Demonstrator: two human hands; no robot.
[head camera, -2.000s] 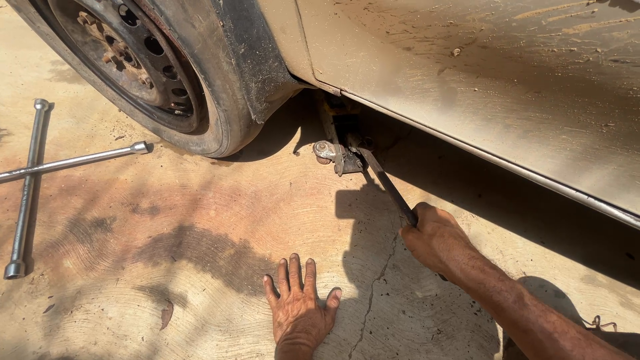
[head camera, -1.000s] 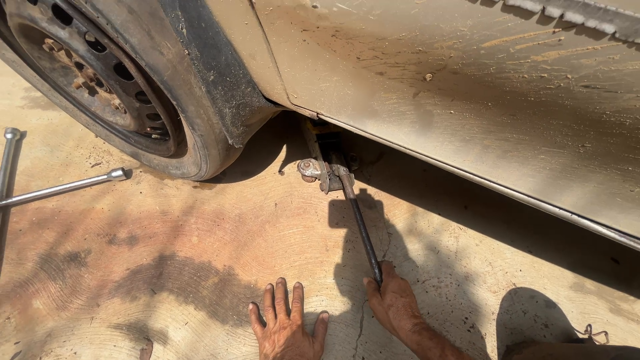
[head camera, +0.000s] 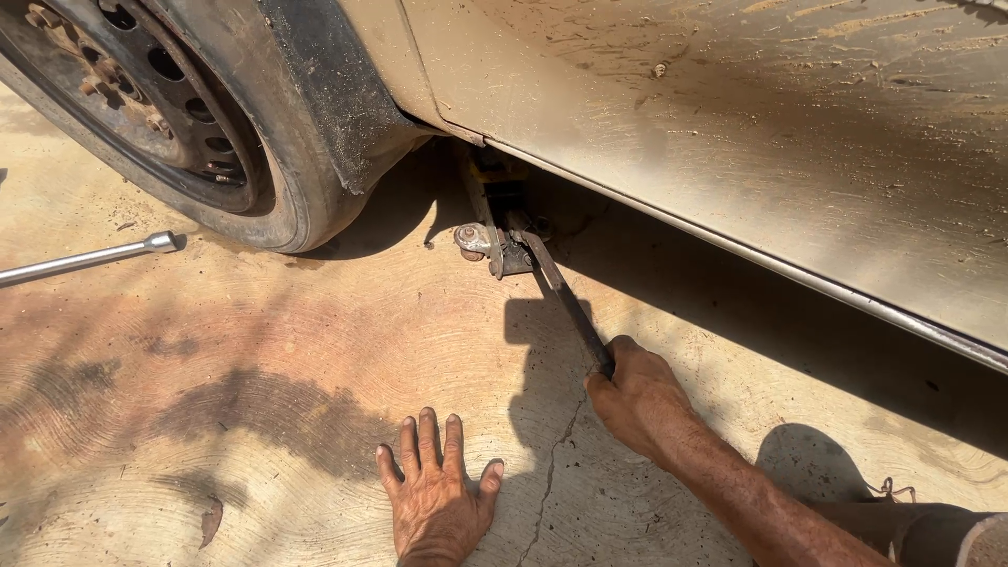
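Note:
My right hand (head camera: 642, 394) grips the end of a dark metal jack handle (head camera: 568, 303). The handle runs up and to the left into a floor jack (head camera: 502, 248), whose caster and frame end stick out from under the car's sill (head camera: 709, 232); the rest of the jack lies in shadow beneath the car. My left hand (head camera: 438, 492) rests palm down on the concrete floor with its fingers spread, holding nothing. It is below the jack and to the left of my right hand.
A car wheel (head camera: 283, 177) with a rusty steel rim stands at the upper left. One socket end of a lug wrench (head camera: 102, 256) lies on the concrete left of it. The muddy car door (head camera: 709, 102) spans the upper right. A dry leaf (head camera: 211, 521) lies at lower left.
My right hand, closed on the jack handle throughout, swings it left and then back to the right. My left hand stays flat on the floor.

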